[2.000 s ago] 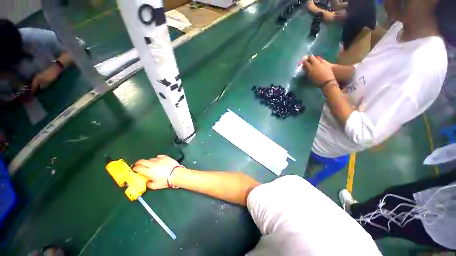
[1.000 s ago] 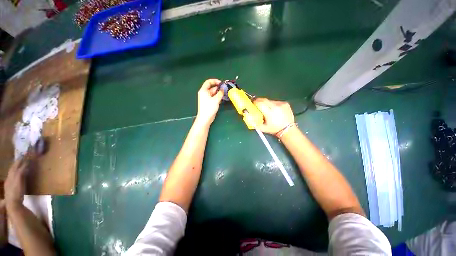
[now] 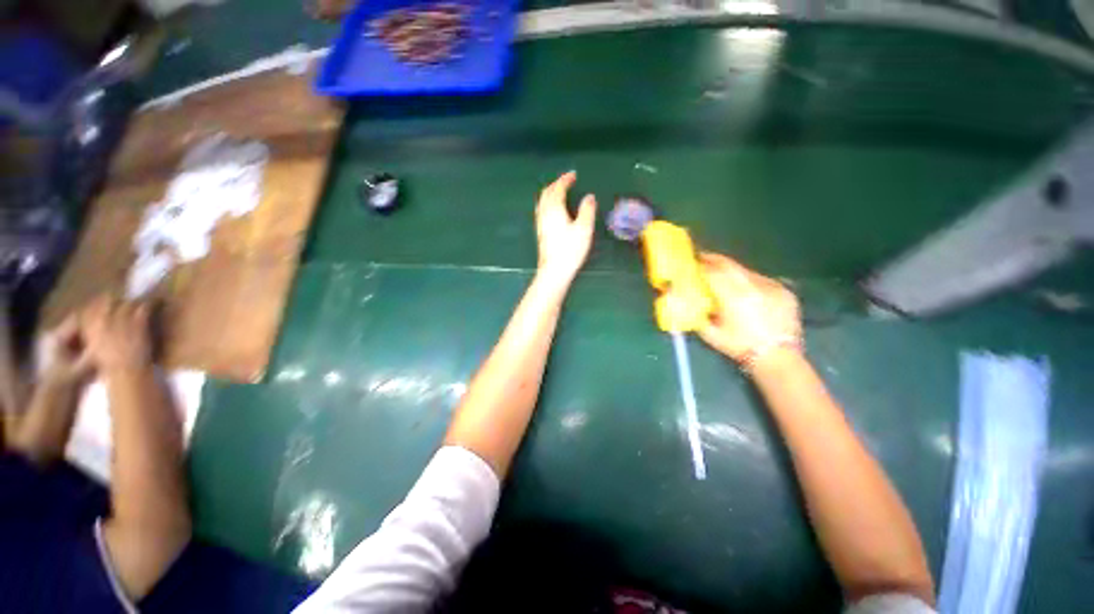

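My right hand [image 3: 753, 309] holds the yellow glue gun [image 3: 677, 278], with a pale glue stick [image 3: 689, 414] sticking out of its rear. A round unit [image 3: 629, 218] with a pale face lies on the green bench by the gun's nozzle end; whether they touch is not clear. My left hand [image 3: 564, 230] is to the left of that unit, empty, thumb and fingers apart. A second round unit [image 3: 382, 192], black with a whitish face, lies farther left near the brown board.
The brown board [image 3: 258, 306] bears white discs [image 3: 198, 210]; a person's hands [image 3: 108, 339] are at its near edge. A blue tray [image 3: 480, 70] with small reddish parts is at the back. A white post [image 3: 972, 252] and spare glue sticks [image 3: 998, 480] are on the right.
My left hand has let go of the round unit, which now lies on the bench. The second unit now shows near the board. The view has shifted left.
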